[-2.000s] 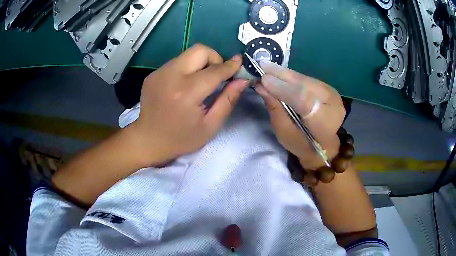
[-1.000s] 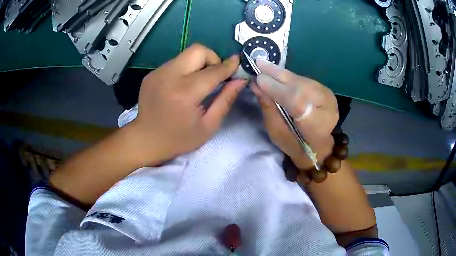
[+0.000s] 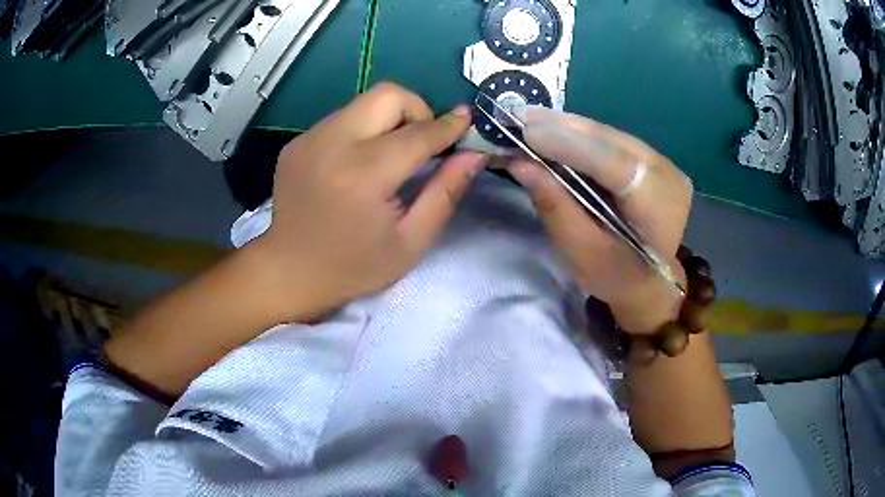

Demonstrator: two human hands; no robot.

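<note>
A grey metal fixture plate [image 3: 474,64] lies on the green bench top, running up out of the picture. Two black round parts with pale centres and small dots show on it, an upper one [image 3: 522,29] and a lower one [image 3: 514,107]. My left hand [image 3: 364,199] pinches the near end of the plate between thumb and index finger. My right hand [image 3: 606,209], with whitish covers on its fingers, holds silver tweezers [image 3: 592,201]. The tweezer legs are apart, their tips over the left side of the lower round part. The plate's near end is partly hidden by my fingers.
Fanned empty fixtures [image 3: 225,97] lie at the upper left, reaching the green bench's [image 3: 640,97] near edge. More stacked fixtures [image 3: 771,107] stand at the upper right. A grey-white surface [image 3: 776,437] shows at the lower right, below the bench.
My right hand has shifted slightly right, and the tweezer legs have spread apart. The plate moved slightly left, then back right. My left hand has stayed almost still.
</note>
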